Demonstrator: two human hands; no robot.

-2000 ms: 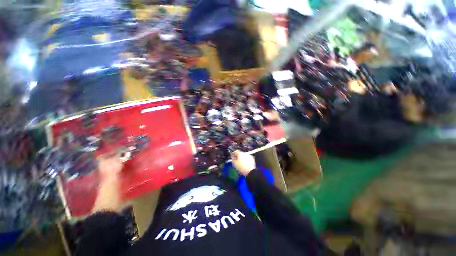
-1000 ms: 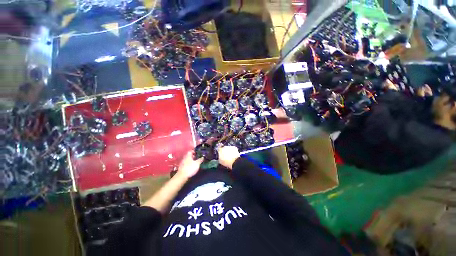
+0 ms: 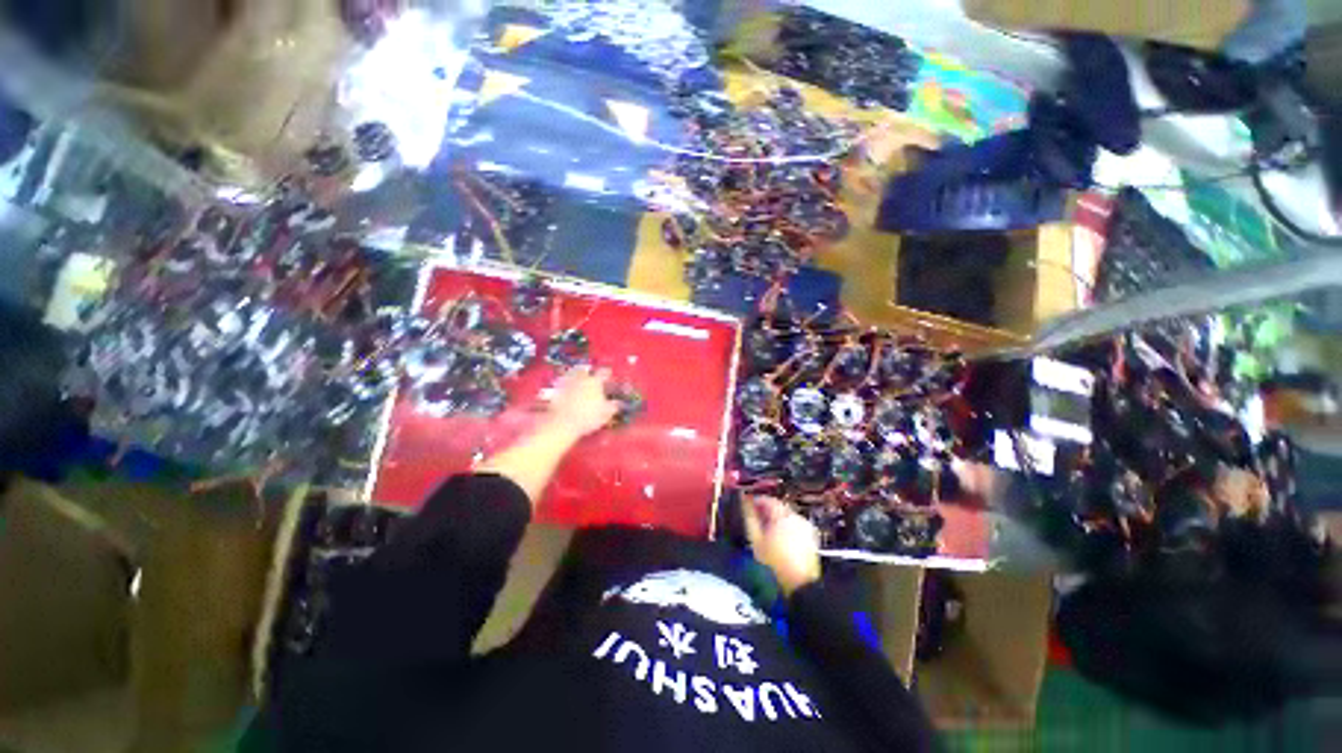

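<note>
A glossy red mat (image 3: 648,478) lies in front of me. My left hand (image 3: 581,400) is over its middle, with the fingertips at a small round LED light board (image 3: 627,406); whether they grip it is unclear. My right hand (image 3: 785,540) is low at the mat's right edge, closed around a dark piece, probably a black camera head (image 3: 733,518), partly hidden by the fingers. More light boards (image 3: 468,361) lie grouped at the mat's upper left, with one apart (image 3: 567,347). Black camera heads with orange wires (image 3: 846,412) stand in rows right of the mat.
A tangled heap of silvery boards (image 3: 221,353) spreads at left. A wired-parts pile (image 3: 765,199) and a small-parts box (image 3: 964,280) are behind. White labels (image 3: 1060,397) and more dark wired parts are at right. Open cartons (image 3: 986,633) are below the bench.
The view has shifted, so the bench appears farther right and lower. My hands, together at a black head one second ago, are apart; my left hand has moved onto the mat.
</note>
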